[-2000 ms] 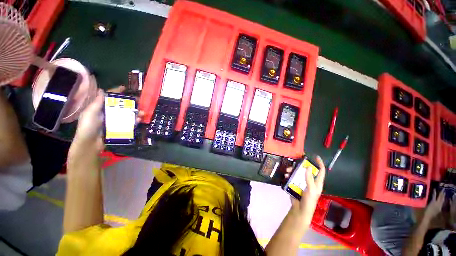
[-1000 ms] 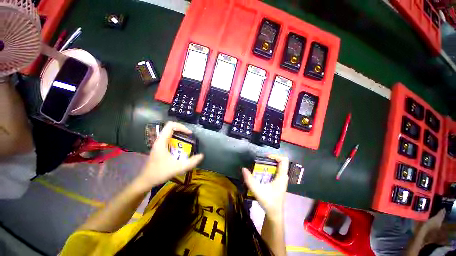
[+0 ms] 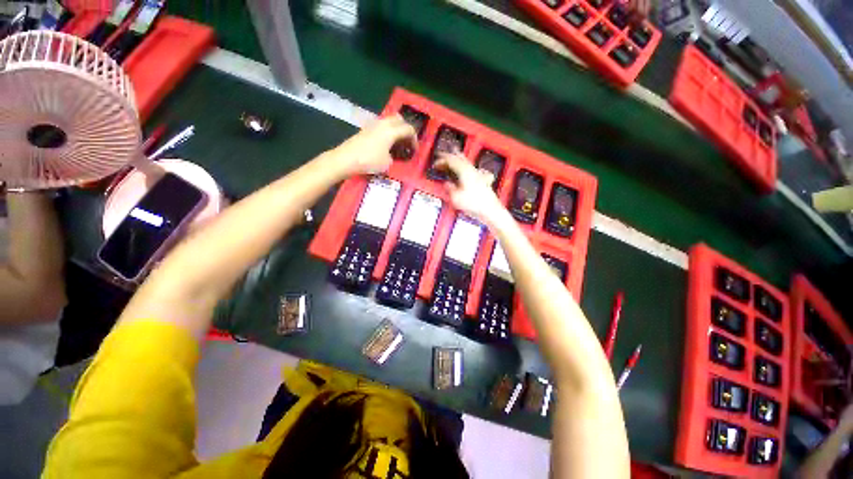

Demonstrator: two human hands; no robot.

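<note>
The red phone tray holds closed black flip phones in its upper row, and open flip phones with white screens and black keypads in its lower row. My left hand is at the upper-left pocket, with a closed phone showing beyond its fingers. My right hand is bent over the second upper pocket, beside another closed phone. Dark patches show at both sets of fingertips; I cannot tell if either hand grips something. My right forearm hides part of the lower right phones.
Several small dark parts with pale labels lie along the bench's near edge. At left are a pink fan and a smartphone on its base. At right are a red pen, a red-white pen and another filled tray.
Both hands have moved from the near edge up to the tray's upper left. Closed phones now show in the two upper-left pockets, which were empty. More small parts show along the near edge.
</note>
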